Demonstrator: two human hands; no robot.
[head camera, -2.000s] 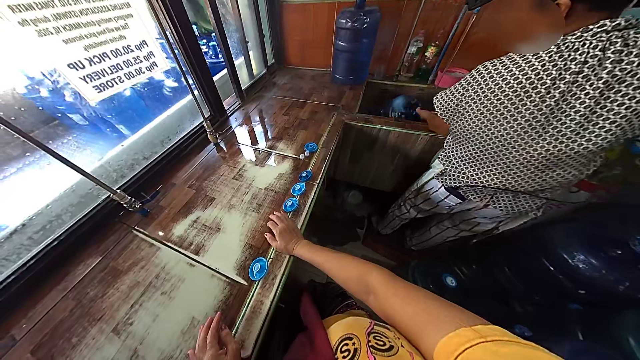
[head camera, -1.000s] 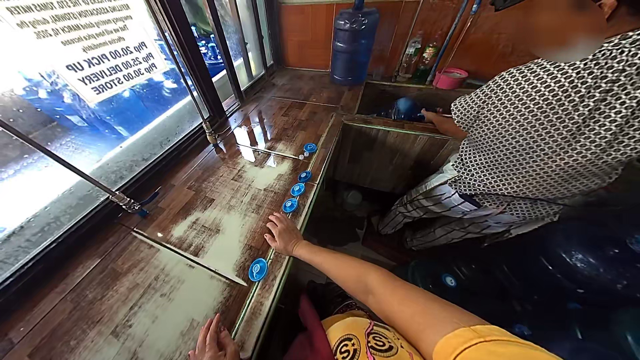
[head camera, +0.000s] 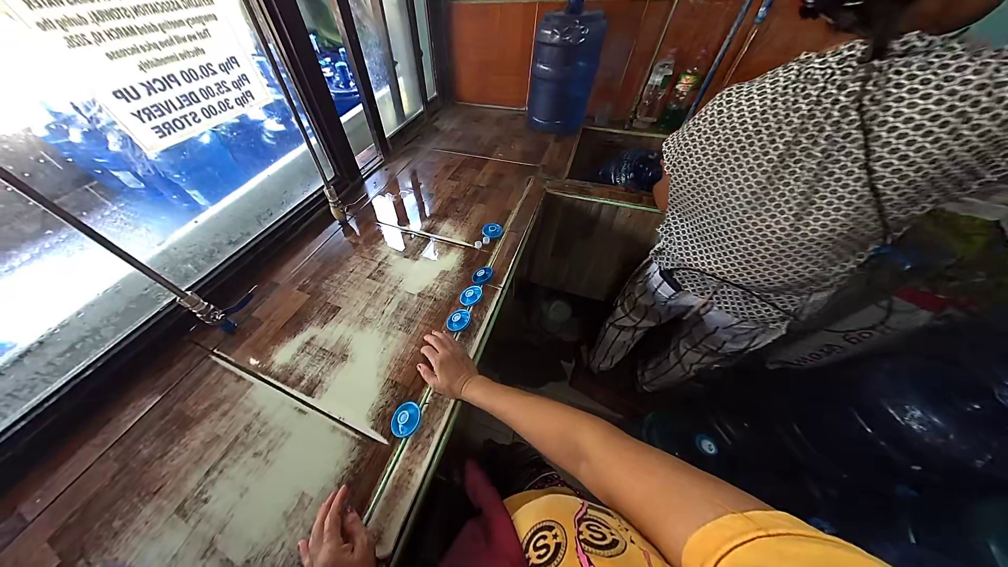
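Observation:
My right hand (head camera: 447, 365) rests on the edge of the worn wood-pattern counter (head camera: 315, 346), fingers apart, holding nothing. Just beyond its fingertips lies a blue plastic cap (head camera: 458, 320), with more blue caps (head camera: 471, 295) in a line along the edge. A farther blue cap (head camera: 492, 231) has small white pieces beside it. Nearer to me, another blue cap (head camera: 405, 419) lies between my two hands. At the bottom of the view my left hand (head camera: 339, 531) lies on the counter with nothing in it, partly cut off by the frame.
A co-worker in a patterned top (head camera: 787, 181) stands at the right, an arm toward a blue bottle (head camera: 630, 168) in a recessed basin. A large blue water container (head camera: 565, 71) stands at the back. Metal rods (head camera: 102, 244) cross the window side. Large dark-blue containers (head camera: 866, 425) lie lower right.
The co-worker at the right has turned and leaned closer to the basin. Both my hands and the blue caps have stayed where they were.

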